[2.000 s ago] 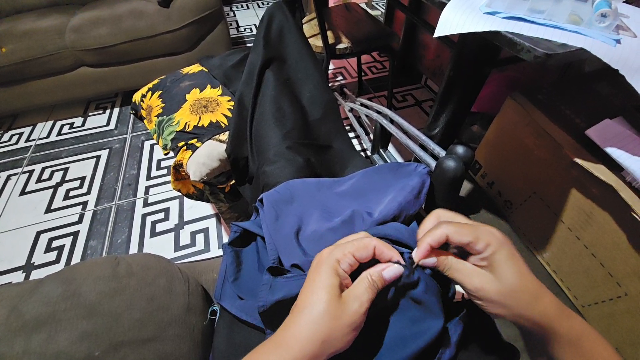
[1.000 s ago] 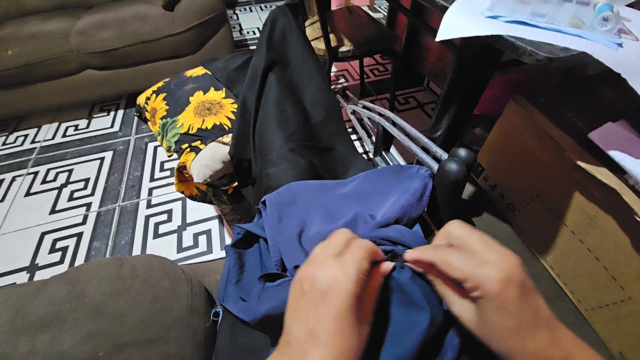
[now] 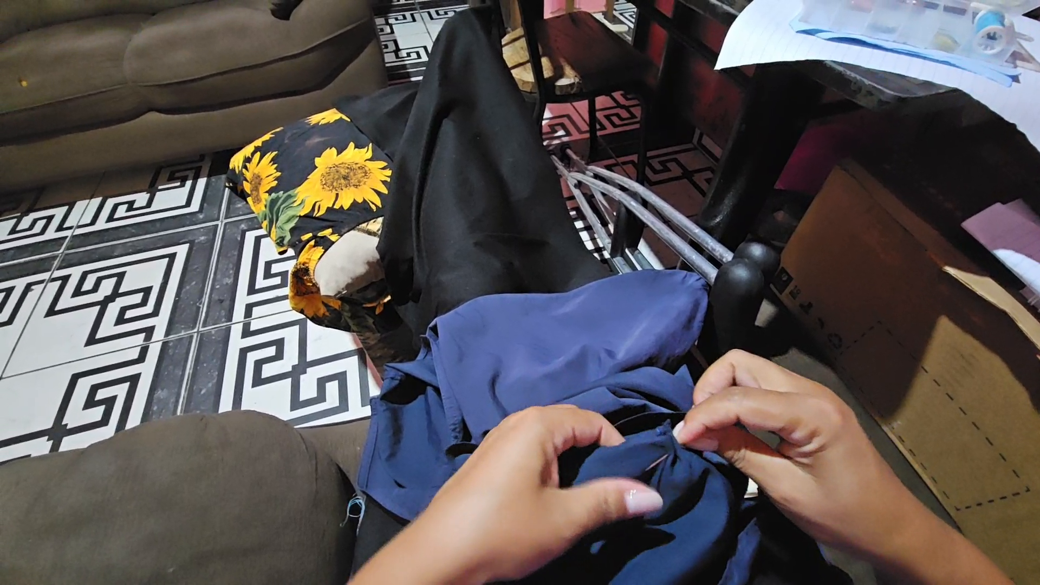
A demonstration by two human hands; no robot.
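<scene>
Navy blue fabric (image 3: 561, 333) lies bunched over the lap, on top of black cloth (image 3: 487, 187). My right hand (image 3: 772, 431) pinches a gathered spot of the navy fabric between thumb and index finger. A thin, light, needle-like thing (image 3: 658, 461) shows against the fabric between the hands; what it is cannot be told for sure. My left hand (image 3: 552, 479) rests on the fabric just to the left, its thumb and index finger apart. Whether its other fingers hold any cloth is hidden. A small loop of light blue thread (image 3: 355, 509) hangs at the fabric's left edge.
A brown sofa (image 3: 203, 73) stands at the back left, and a brown cushion (image 3: 162, 504) is near left. Sunflower-print cloth (image 3: 325, 179) lies beside the black cloth. At right are metal tubes (image 3: 650, 211), a cardboard box (image 3: 902, 349), and a table bearing paper and a thread spool (image 3: 991, 32).
Both hands were close together at the gathered navy fabric. The left thumb and index finger have now parted and moved a little away from the right hand, which still pinches the cloth.
</scene>
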